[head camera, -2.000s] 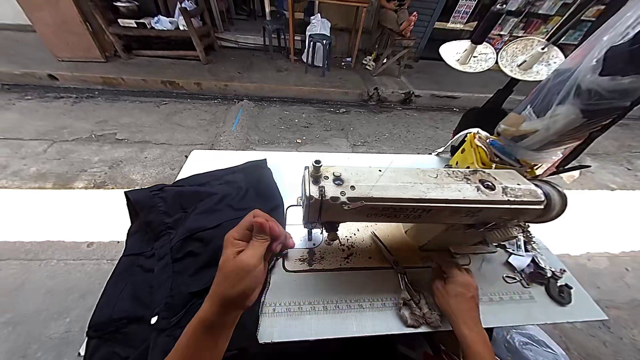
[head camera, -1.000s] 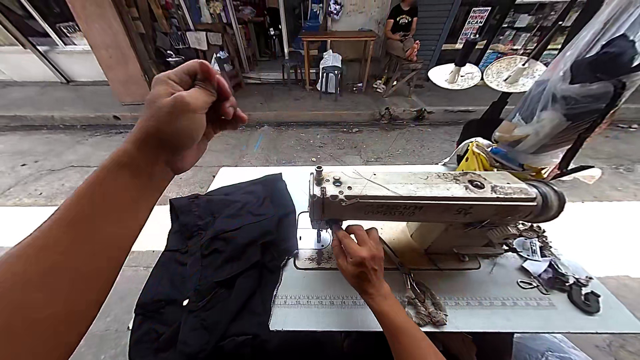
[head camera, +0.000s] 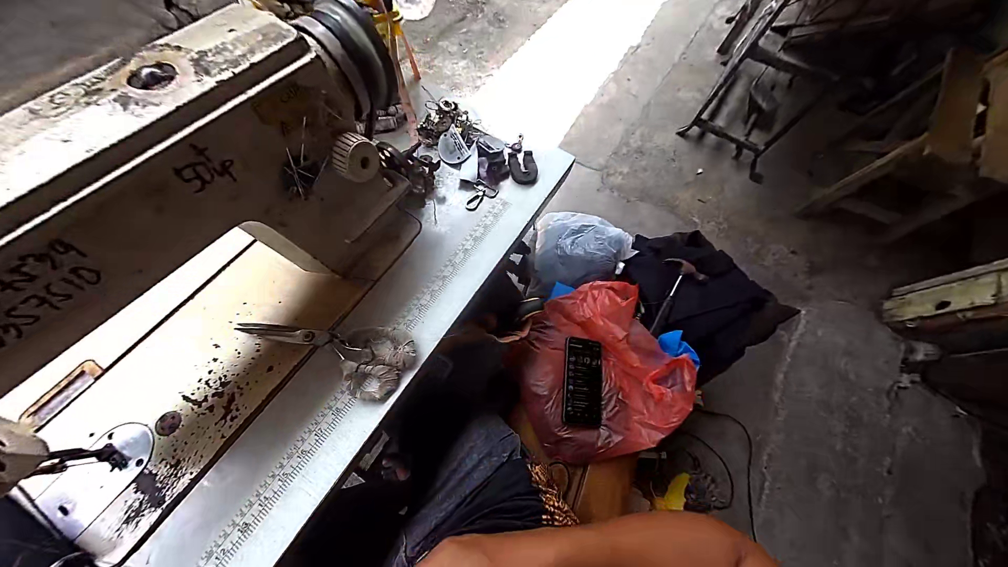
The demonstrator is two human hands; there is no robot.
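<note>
Neither of my hands is visible; only a bare forearm crosses the bottom edge. The sewing machine [head camera: 236,150] fills the left side, its presser foot area [head camera: 110,457] at the lower left. Scissors [head camera: 287,334] with cloth-wrapped handles [head camera: 382,366] lie across the machine bed's edge and the table. A printed ruler scale [head camera: 315,441] runs along the white tabletop [head camera: 291,504]. At the table's far corner are small metal parts [head camera: 449,122], a black horseshoe-shaped piece [head camera: 523,167] and a small looped metal item [head camera: 480,194].
Beside the table, a smartphone [head camera: 583,382] lies on a red plastic bag [head camera: 630,409]. Behind it are a pale plastic bag [head camera: 579,248], dark cloth [head camera: 709,307] and a hammer [head camera: 673,295]. A cable [head camera: 748,449] trails on the floor. Metal and wooden frames [head camera: 756,79] stand at the upper right.
The view has swung far to the right and down. Both hands, seen one second ago with one raised and one near the needle, are out of the picture.
</note>
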